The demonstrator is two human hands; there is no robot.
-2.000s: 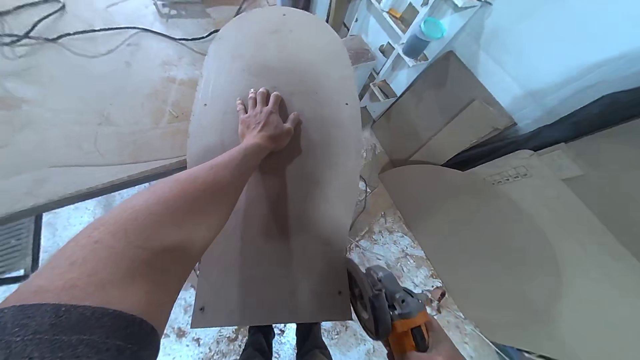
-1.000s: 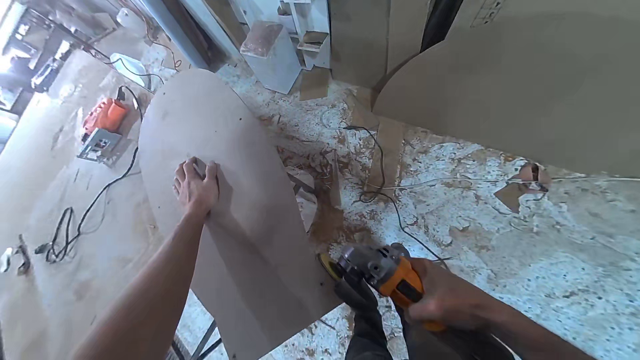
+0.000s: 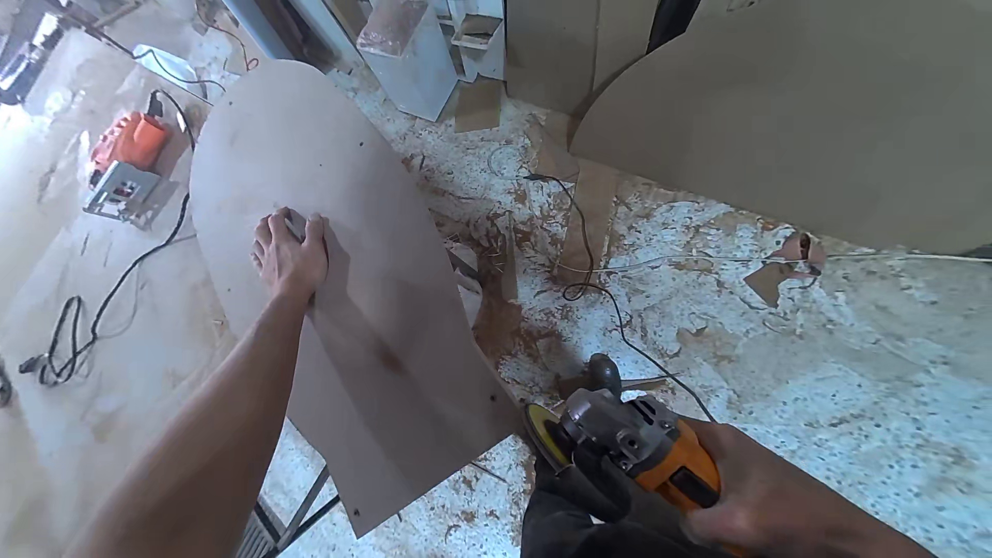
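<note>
A large flat board (image 3: 372, 310) with a rounded far end, small screw holes or screws near its edges, lies in front of me. My left hand (image 3: 291, 252) rests on its upper face with curled fingers, pressing or holding something too hidden to tell. My right hand (image 3: 732, 480) grips the orange body of an angle grinder (image 3: 628, 442) at the lower right. Its disc (image 3: 547, 434), yellowish on the inner side, stands on edge beside the board's right edge near the squared end; whether they touch is unclear.
An orange jigsaw (image 3: 132, 155) with a black cord lies on the work surface at left. White shelving (image 3: 411, 70) stands behind. Larger rounded boards (image 3: 790, 116) lean at the upper right. The floor (image 3: 852, 372) holds dust, scraps, and a dark cord (image 3: 620, 310).
The view has turned strongly to the right since the first frame. My left hand stays on the board, its fingers now more curled than two seconds ago. The grinder remains in my right hand by the board's edge.
</note>
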